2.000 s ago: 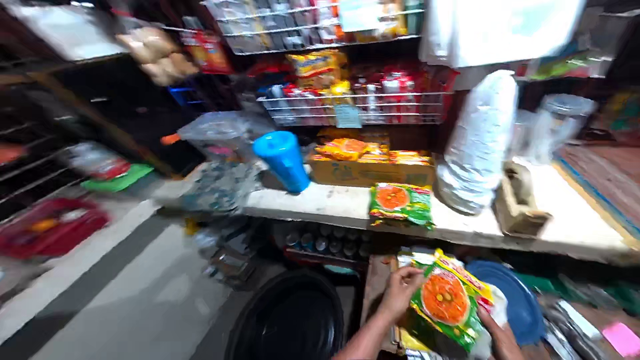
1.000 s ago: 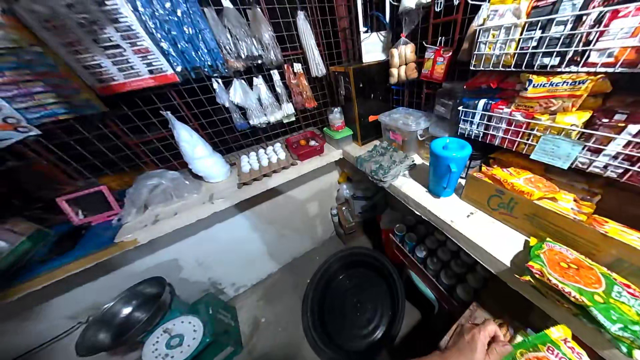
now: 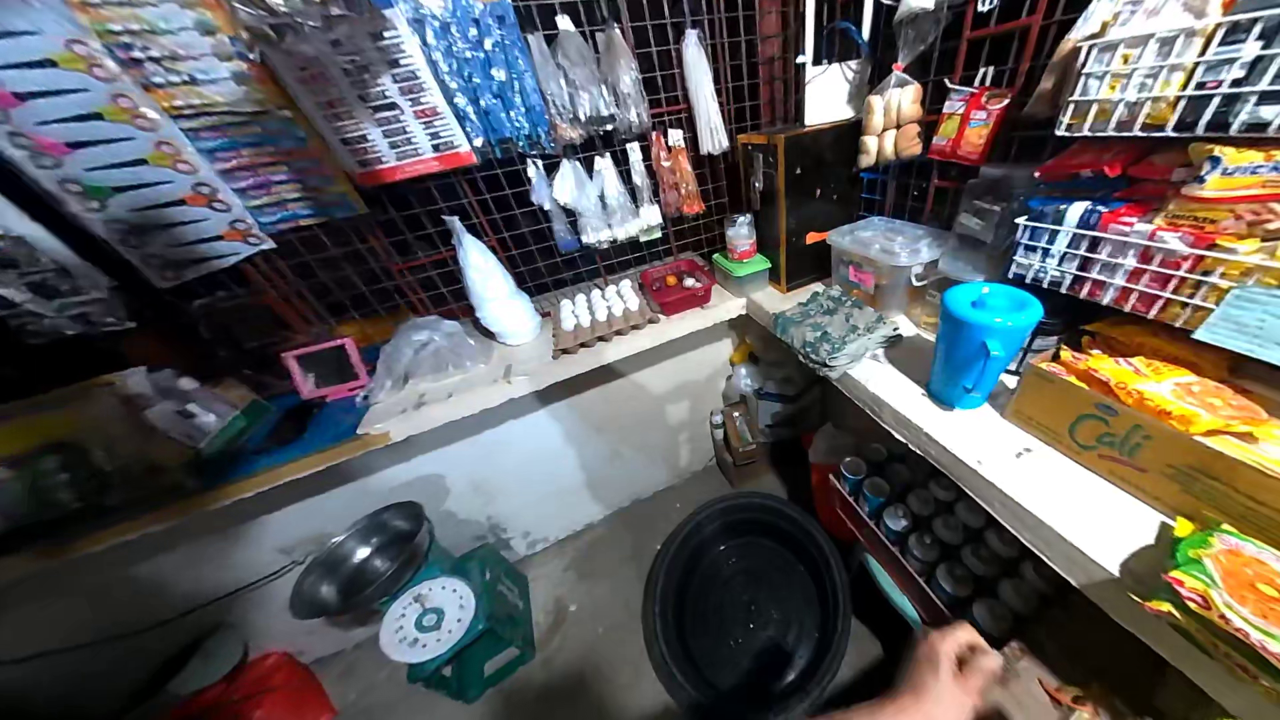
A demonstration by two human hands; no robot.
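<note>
My left hand [image 3: 945, 675] is at the bottom edge, right of the black plastic basin [image 3: 748, 610]. It is blurred, its fingers curled, and whether it holds something cannot be told. A brown surface with some orange-coloured items [image 3: 1065, 695], partly cut off, lies just to its right. Above it, a rack of drink cans [image 3: 935, 540] stands under the counter. A green and yellow noodle packet [image 3: 1230, 585] lies on the counter at the right. My right hand is out of view.
The concrete counter [image 3: 1000, 465] carries a blue pitcher [image 3: 980, 345], a cardboard box [image 3: 1120, 430] and folded camouflage cloth [image 3: 835, 325]. Eggs in a tray [image 3: 600, 315] sit on the far ledge. A green weighing scale [image 3: 455, 620] stands at lower left. Wire mesh holds hanging goods.
The view has swung left. Two seconds ago both my hands were on a green and yellow noodle packet; now only my left hand shows, and that packet is out of view.
</note>
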